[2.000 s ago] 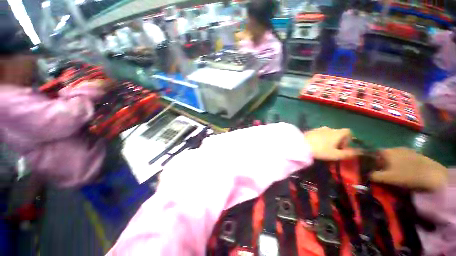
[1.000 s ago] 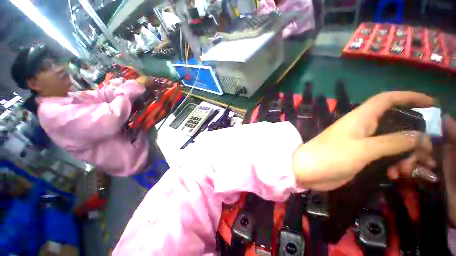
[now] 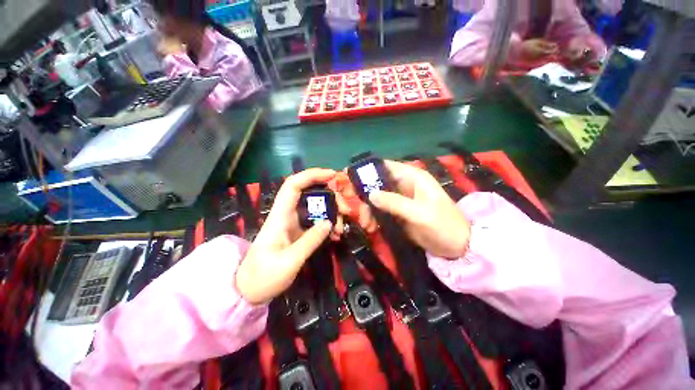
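My left hand [image 3: 278, 244] holds a black smartwatch [image 3: 317, 208] with its lit screen up, showing a white code. My right hand [image 3: 423, 206] holds a second smartwatch [image 3: 369, 177], also lit with a white code. The two watches are side by side, apart, above a red watch tray [image 3: 499, 169]. In the tray lie several black-strapped watches face down, such as one watch back [image 3: 365, 302] with a round centre. My forearms hide parts of the tray.
A red case tray [image 3: 373, 109] lies further back on the green bench [image 3: 282, 148]. At left are a grey-white box [image 3: 164, 167], a blue panel [image 3: 80, 206], a calculator [image 3: 90, 286] and papers. A metal post [image 3: 629, 99] stands right. People in pink smocks sit beyond.
My view has turned right. My hands have come from the tray's right side to its middle, and each now holds a lit watch. The person at left has gone out of view.
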